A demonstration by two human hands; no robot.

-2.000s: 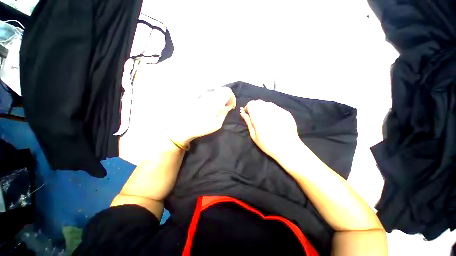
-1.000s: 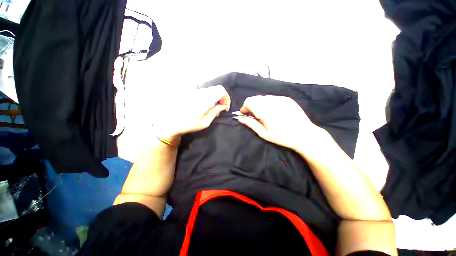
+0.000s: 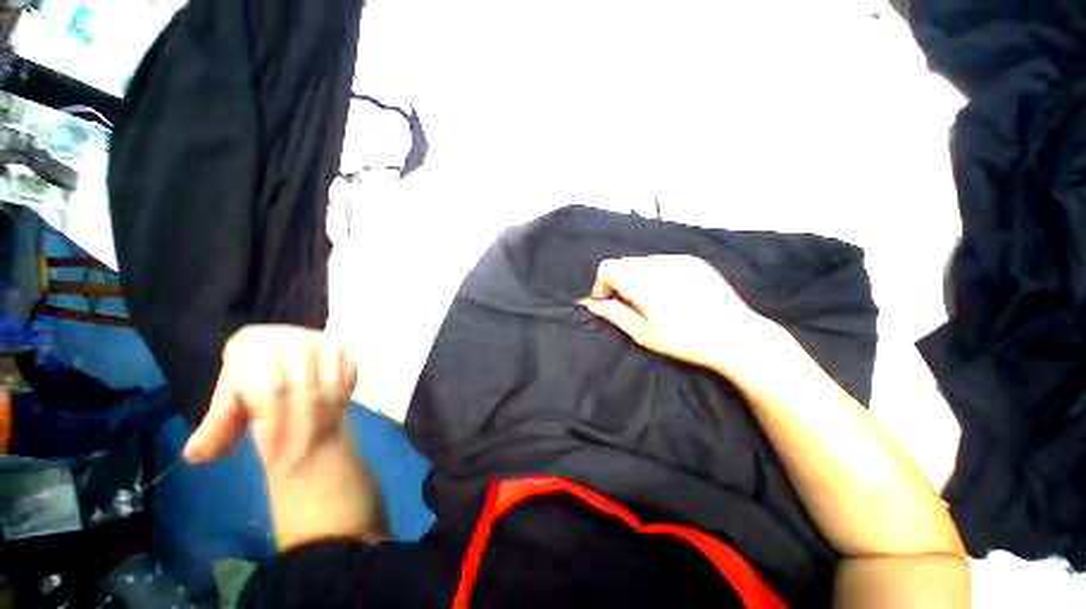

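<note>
A black garment [image 3: 524, 369] lies over the near edge of the white table and the lap, its narrow doubled edge away from me. My right hand [image 3: 667, 303] rests on its upper middle, thumb and fingertips pinched together at the cloth; a tiny pale tip shows there, too small to name. My left hand [image 3: 280, 387] is off the garment, raised at the left beside the table edge, slightly blurred, thumb apart from the fingers. A very thin strand shows below the left thumb; I cannot tell whether the hand holds it.
A folded black garment stack [image 3: 238, 179] hangs over the left table edge, with a thin strap loop [image 3: 417, 140] beside it. A crumpled black garment pile [image 3: 1024, 297] lies on the right of the white table [image 3: 715, 107]. Blue floor [image 3: 214, 500] and a wooden stool [image 3: 83, 289] show at left.
My left hand has left the garment and moved left and toward me, over the table's left edge. My right hand stays at the cloth. The view has shifted slightly.
</note>
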